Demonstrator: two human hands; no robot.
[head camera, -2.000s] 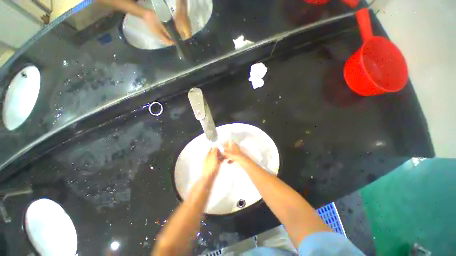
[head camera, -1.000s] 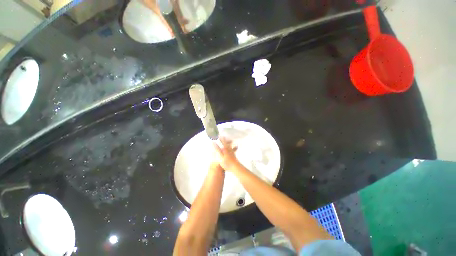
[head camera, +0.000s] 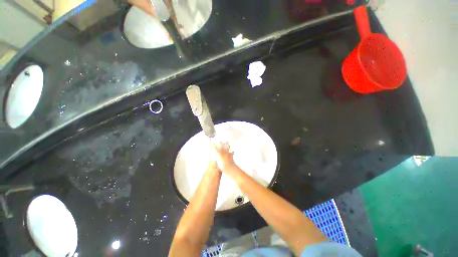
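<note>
The white oval washbasin (head camera: 256, 173) is set in the black counter in front of me. The silver tap (head camera: 200, 109) stands at its back edge, its spout pointing over the bowl. My left hand (head camera: 216, 159) and my right hand (head camera: 225, 156) are together in the bowl just below the spout, touching each other. The overexposed bowl blurs them, and the right hand partly covers the left. I see no tool in them, and I cannot tell the left fingers' shape. The right fingers look slightly spread.
A red dipper (head camera: 374, 64) stands on the counter (head camera: 331, 135) at the right. White crumpled paper (head camera: 256, 74) lies behind the basin. A second basin (head camera: 51, 226) is at lower left. The mirror (head camera: 95, 65) runs along the back. Blue matting (head camera: 329, 221) shows on the floor.
My hands have moved from slightly apart to pressed together under the spout, and stay there. The view has shifted slightly.
</note>
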